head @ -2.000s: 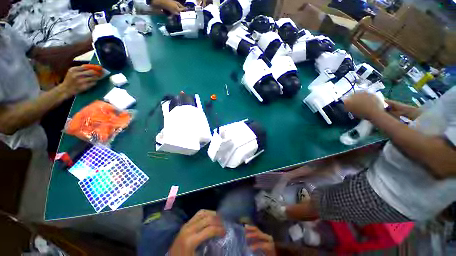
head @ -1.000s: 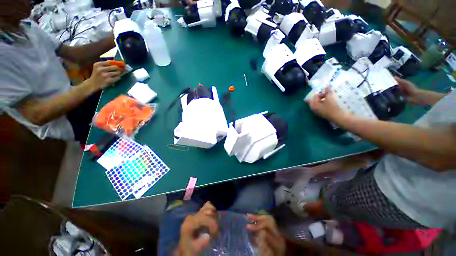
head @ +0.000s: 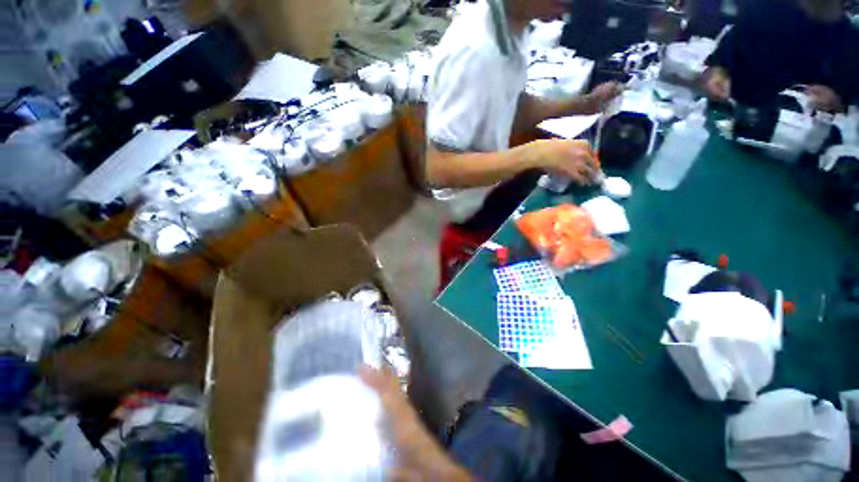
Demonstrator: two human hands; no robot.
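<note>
A white, blurred camera-like item [head: 325, 424], seemingly in clear film, is at the bottom left, over the open brown carton [head: 247, 344]. My right hand [head: 410, 433] is on its right side and holds it; the fingers are blurred and partly hidden. My left hand is not in view. Inside the carton, other white items in shiny film [head: 384, 329] show behind the held one.
The green table [head: 659, 362] is on the right, with white-and-black cameras [head: 730, 339], an orange-filled bag [head: 565, 235], sticker sheets [head: 542, 329] and a squeeze bottle [head: 678, 151]. A seated person [head: 471, 104] is at its left side. Cartons of white cameras [head: 212, 188] stand at the left.
The view has swung left, and the table now lies to the right. My hands were in my lap on clear film; now my right hand holds the white item over the carton.
</note>
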